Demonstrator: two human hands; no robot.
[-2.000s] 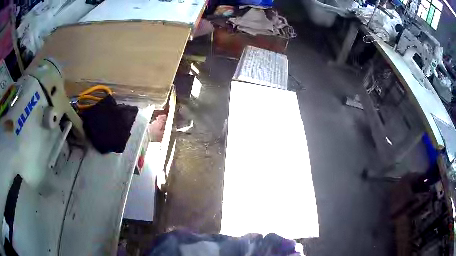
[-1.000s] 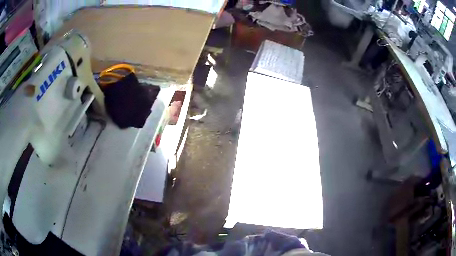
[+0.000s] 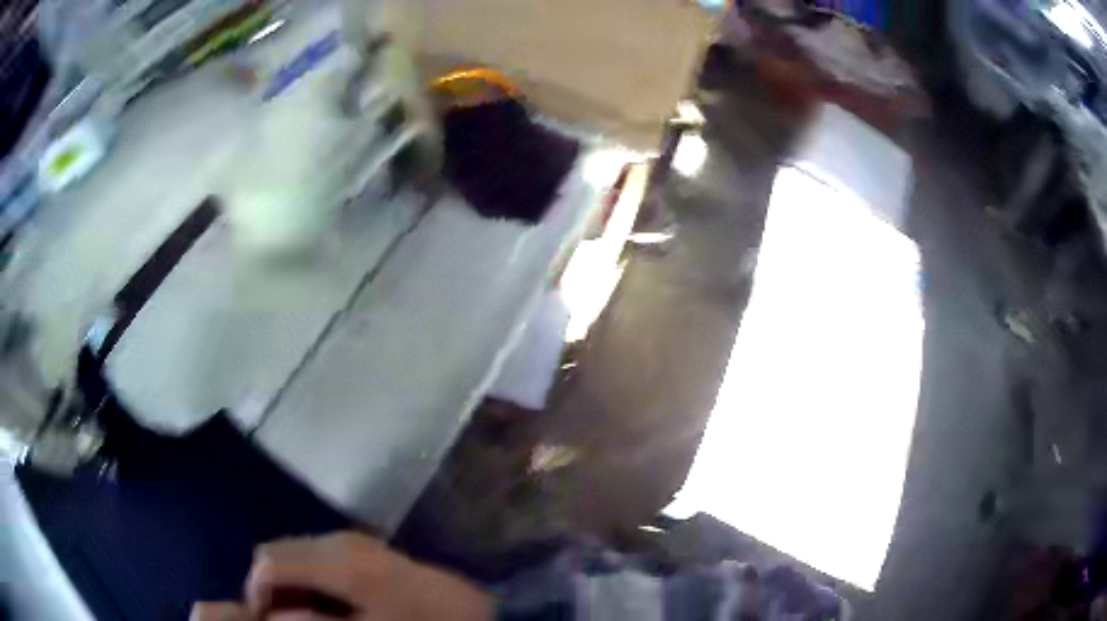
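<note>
The frame is blurred. Dark cloth (image 3: 182,510) lies at the lower left on the pale sewing machine table (image 3: 376,364), below the machine's needle end. My right hand (image 3: 352,580) is at the bottom edge, over the right part of the cloth, with its fingers bent and partly cut off. Whether it grips the cloth cannot be told. A small bit of skin left of it is cut off by the edge; it is unclear which hand it belongs to. My left hand is not otherwise visible.
The cream sewing machine (image 3: 285,182) stands at the upper left. A dark bundle (image 3: 504,158) and an orange cord (image 3: 476,85) lie beyond it, before a brown board (image 3: 571,55). A bright white surface (image 3: 813,376) is on the right, with the floor between.
The view has swung left, so the machine table and the white surface sit further right. My right hand and more of the dark cloth have come into view at the bottom.
</note>
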